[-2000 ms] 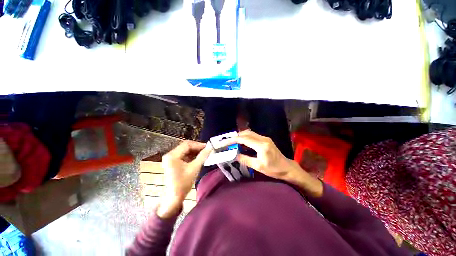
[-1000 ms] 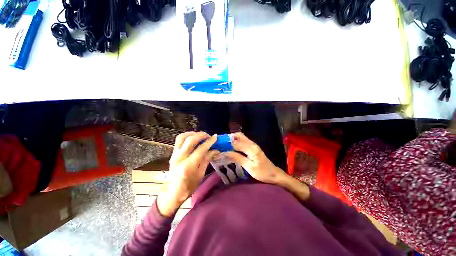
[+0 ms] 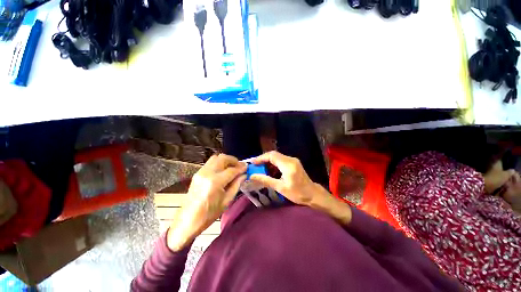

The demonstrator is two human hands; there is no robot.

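Observation:
A small blue and white retail box [image 3: 264, 195] with dark connectors pictured is held at my lap, its blue end [image 3: 256, 170] facing up between my hands. My left hand [image 3: 212, 185] pinches the box end from the left. My right hand [image 3: 290, 179] grips the box at the right, thumb and fingers at the blue end. The lower part of the box is partly hidden by my hands and lap. Another retail box [image 3: 220, 57] lies on the white table [image 3: 343, 68] in front of me, with a further box edge showing under it.
A black cable heap [image 3: 111, 28] lies at the table's left rear, more cables [image 3: 496, 57] at the right. A blue-white box [image 3: 25, 52] stands far left. Red stools [image 3: 359, 177] and seated people are on both sides. Brown cartons [image 3: 54, 248] are on the floor.
The white end flaps that stood open on the held box are no longer visible; the blue end now shows. Both hands stay at the box. The view has shifted slightly.

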